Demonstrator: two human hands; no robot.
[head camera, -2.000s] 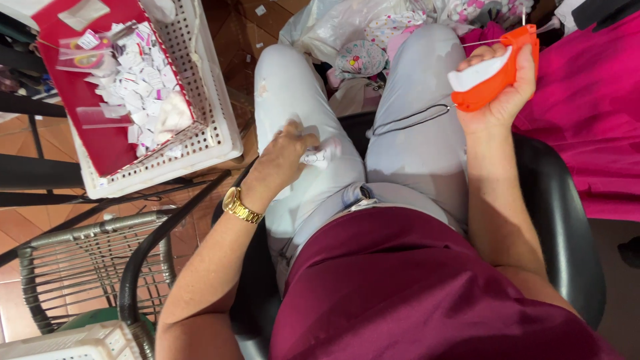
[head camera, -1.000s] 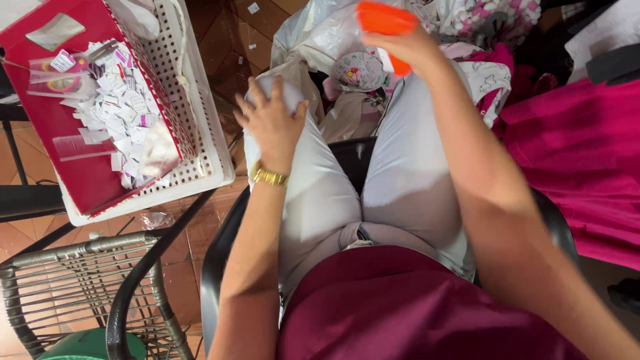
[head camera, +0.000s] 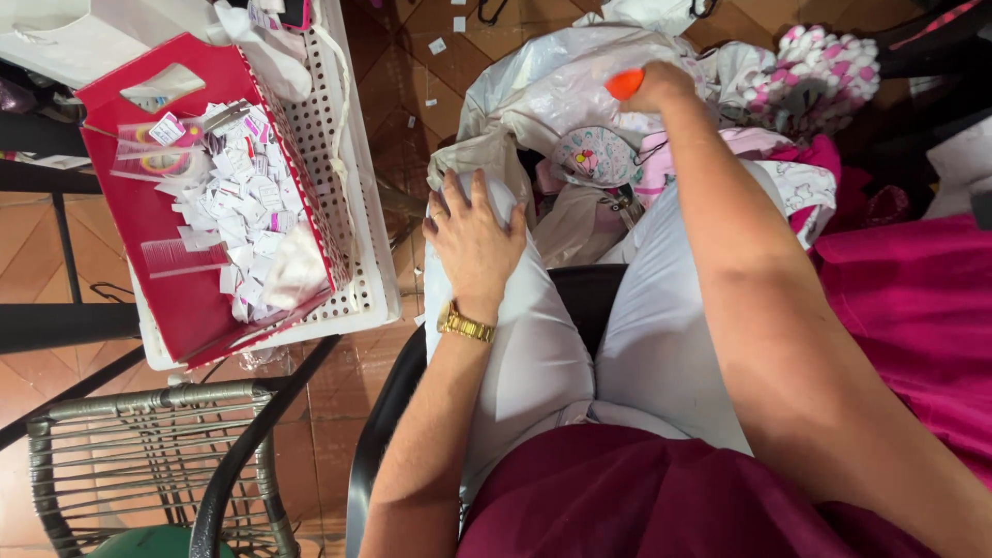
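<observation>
My left hand (head camera: 477, 236) rests flat on my left knee with its fingers apart; a gold watch (head camera: 466, 322) is on that wrist. Past my right knee, my right hand (head camera: 660, 87) is closed on an orange object (head camera: 625, 84), mostly covered by the hand and slightly blurred. Under and beside this hand lie a translucent plastic bag (head camera: 535, 85) and folded printed clothes, among them a round printed cloth piece (head camera: 593, 156). A thin dark cord loop (head camera: 649, 152) lies near them.
At left, a red box (head camera: 167, 306) holding many white tags (head camera: 252, 198) and plastic fasteners stands on a white perforated crate (head camera: 380, 271). A woven chair (head camera: 155, 457) is at lower left. Magenta fabric (head camera: 907, 310) hangs at right. Small white papers lie on the tiled floor (head camera: 426, 46).
My right hand has moved forward with the orange object, from beside my right thigh to over the clothes and bag. My left hand, earlier holding something small and white over my thigh, now lies on the knee.
</observation>
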